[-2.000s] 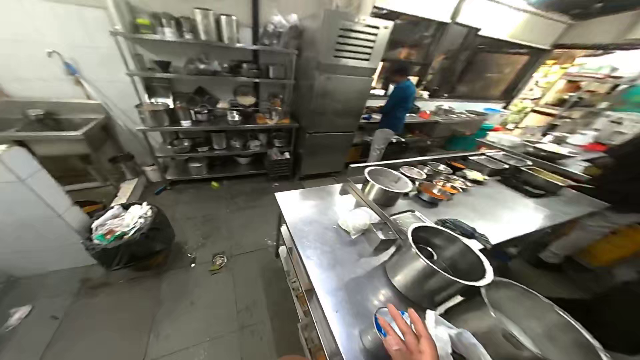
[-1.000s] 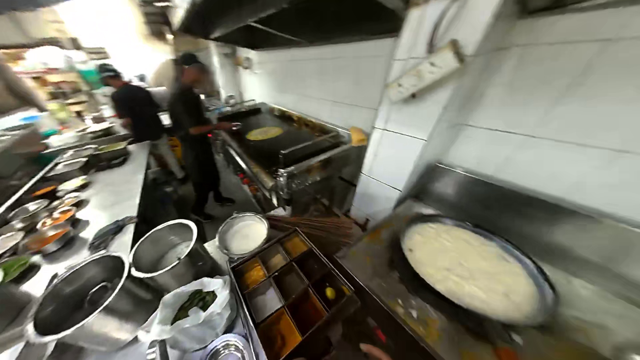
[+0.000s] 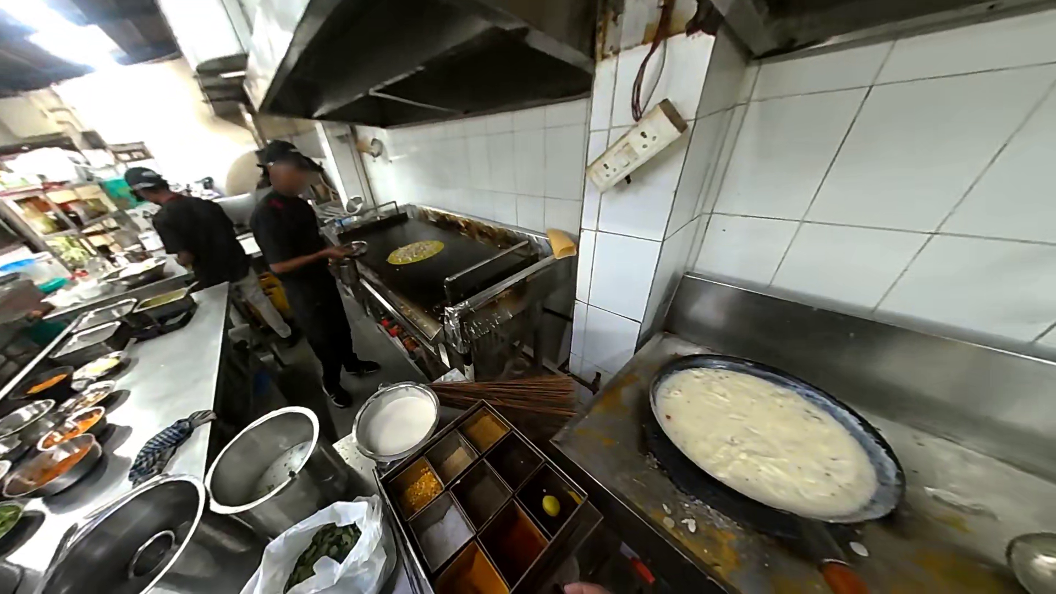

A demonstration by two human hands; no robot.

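Note:
A sliver of skin, seemingly my right hand (image 3: 586, 588), shows at the bottom edge; what it holds is hidden. My left hand is out of view. Beside the sliver stands a metal spice box (image 3: 528, 462) with square compartments of powders, one holding a yellow-green lemon or lime (image 3: 551, 505). To its right, a wide black pan (image 3: 887, 462) of creamy white food (image 3: 767, 437) rests on the stove top, its handle towards me. Left of the spices are a steel container of white liquid (image 3: 398, 422) and a plastic bag (image 3: 367, 557) of green leaves. Large steel pots (image 3: 285, 474) stand farther left.
Two people in black, one by the flat griddle (image 3: 462, 247) with a round yellowish item on it, stand beyond. A steel counter (image 3: 177, 355) holds bowls and a knotted cloth (image 3: 169, 445). Thin sticks (image 3: 511, 394) lie behind the spice box. A ladle (image 3: 1035, 561) is at lower right.
The view has swung widely from the shelves and counter to the stove. My visible hand, beside a steel vessel two seconds ago, now barely shows at the bottom edge.

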